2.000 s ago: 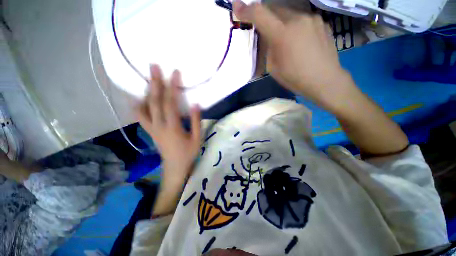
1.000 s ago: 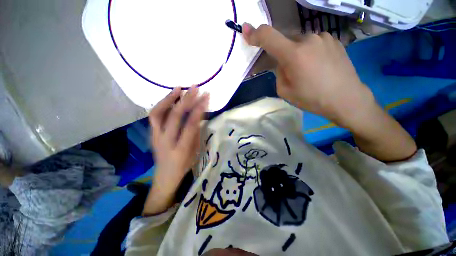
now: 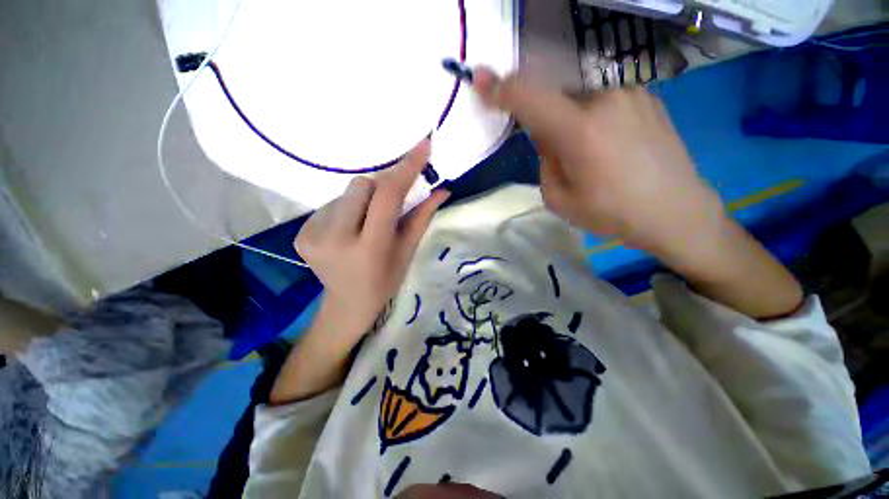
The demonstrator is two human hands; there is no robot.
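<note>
The white panel (image 3: 263, 117) lies flat at the bench's front edge, overexposed and cut off by the top of the picture. A dark blue and red wire (image 3: 292, 158) curves in a ring across it. A dark connector (image 3: 191, 62) sits at the panel's left edge. A small dark end piece (image 3: 430, 173) shows between the fingertips of my left hand (image 3: 366, 229), at the panel's front edge. My right hand (image 3: 595, 146), blurred, holds a slim black tool (image 3: 456, 69), whose end shows over the panel's right part.
A pale cord (image 3: 168, 185) runs off the panel's left side and down over the bench edge. Another white housing (image 3: 751, 15) is at the top right, by a dark perforated tray (image 3: 619, 47). Another person's patterned sleeve (image 3: 117, 361) is at the lower left.
My left hand has moved up and right to the panel's edge, with a dark end piece at its fingertips. The left connector has come into view. My right hand still holds the tool.
</note>
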